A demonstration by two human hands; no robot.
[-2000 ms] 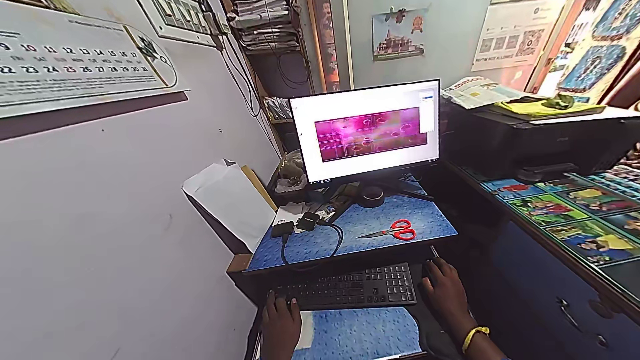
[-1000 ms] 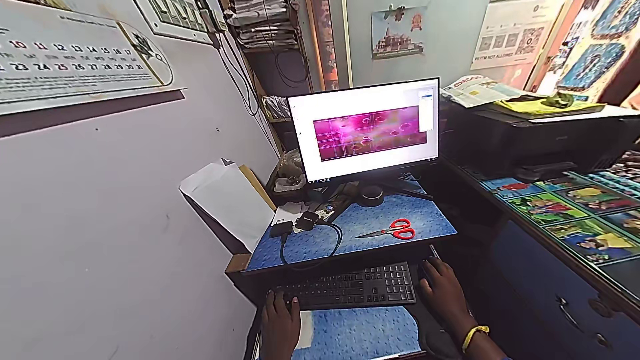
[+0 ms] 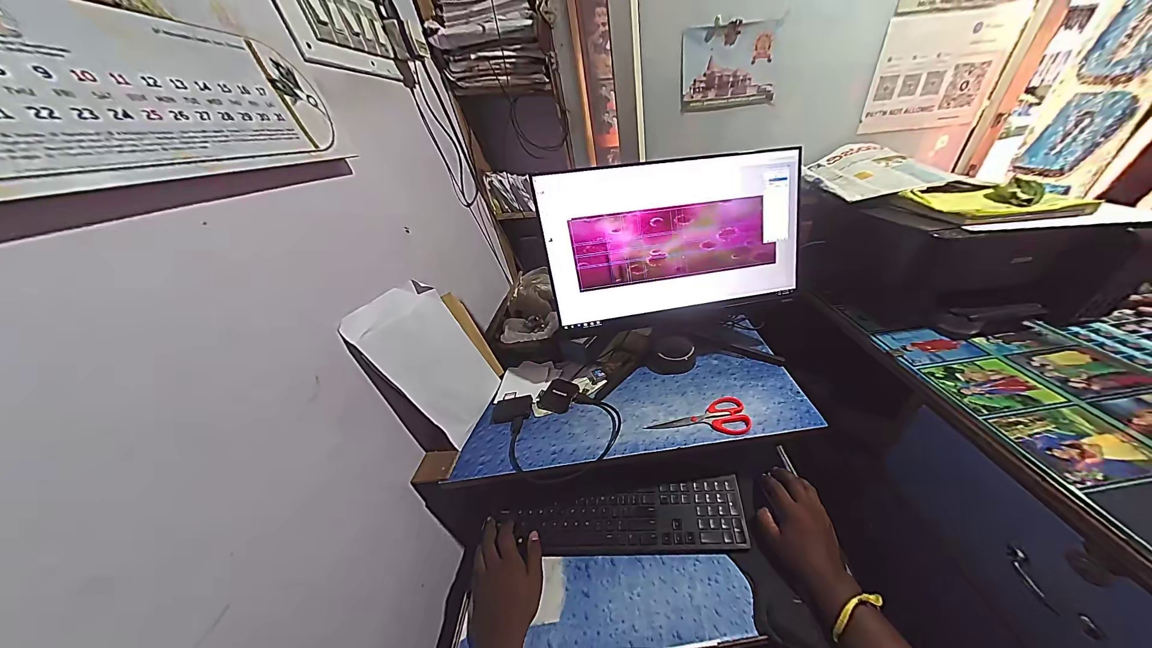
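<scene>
My left hand (image 3: 507, 576) rests with its fingertips on the left end of a black computer keyboard (image 3: 630, 515). To the right of the keyboard, my right hand (image 3: 799, 529) lies over something dark, which looks like a computer mouse mostly hidden under the fingers. A yellow band (image 3: 857, 612) circles the right wrist. Beyond the keyboard, red-handled scissors (image 3: 711, 418) lie on the blue desk top (image 3: 657, 450). The monitor (image 3: 670, 243) shows a pink and magenta picture on a white page. Black adapters with a cable (image 3: 560, 396) lie left of the scissors.
A black roll of tape (image 3: 671, 355) sits below the monitor. White paper sheets (image 3: 421, 355) lean by the left wall. At right, a black printer (image 3: 999, 261) carries papers and a yellow item, and a counter (image 3: 981, 423) shows many photos. A wall calendar (image 3: 162, 99) hangs at upper left.
</scene>
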